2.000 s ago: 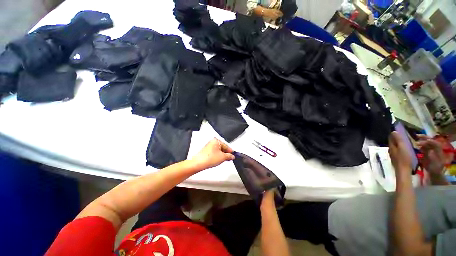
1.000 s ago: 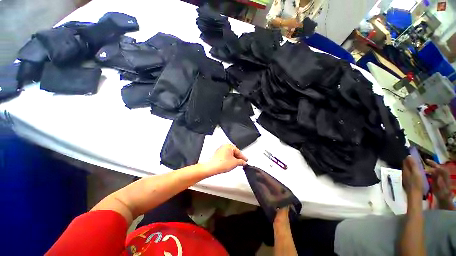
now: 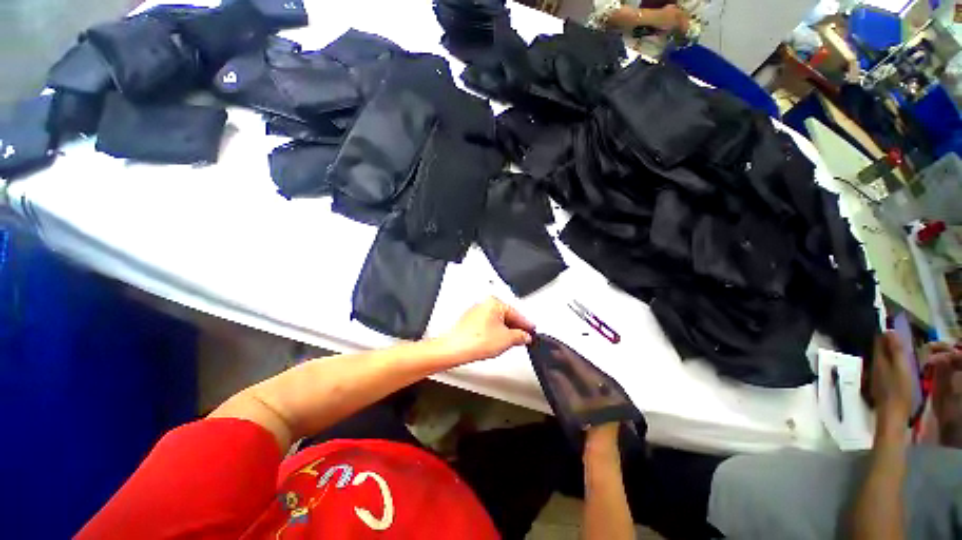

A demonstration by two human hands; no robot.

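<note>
A black sewn piece (image 3: 575, 382), sheer on its face, is held over the table's near edge. My left hand (image 3: 494, 329) pinches its narrow upper corner between thumb and fingers. My right hand (image 3: 603, 422) is inside its wide end, and the fingers show faintly through the sheer fabric. Thread snips (image 3: 597, 322) lie on the white cloth just beyond the piece. A smaller pile of black pieces (image 3: 390, 158) lies before me, and a large heap of black pieces (image 3: 686, 211) lies to its right.
Another group of black pieces (image 3: 158, 127) is at the far left. A person in grey (image 3: 802, 496) sits close on my right, holding a phone (image 3: 909, 353) beside a paper sheet (image 3: 847, 406) with a pen. Another person's hand (image 3: 665, 18) is across the table. A blue bin (image 3: 84, 380) is at left.
The view has shifted, so the table and heaps sit differently in the picture. My hands keep the same hold on the black piece.
</note>
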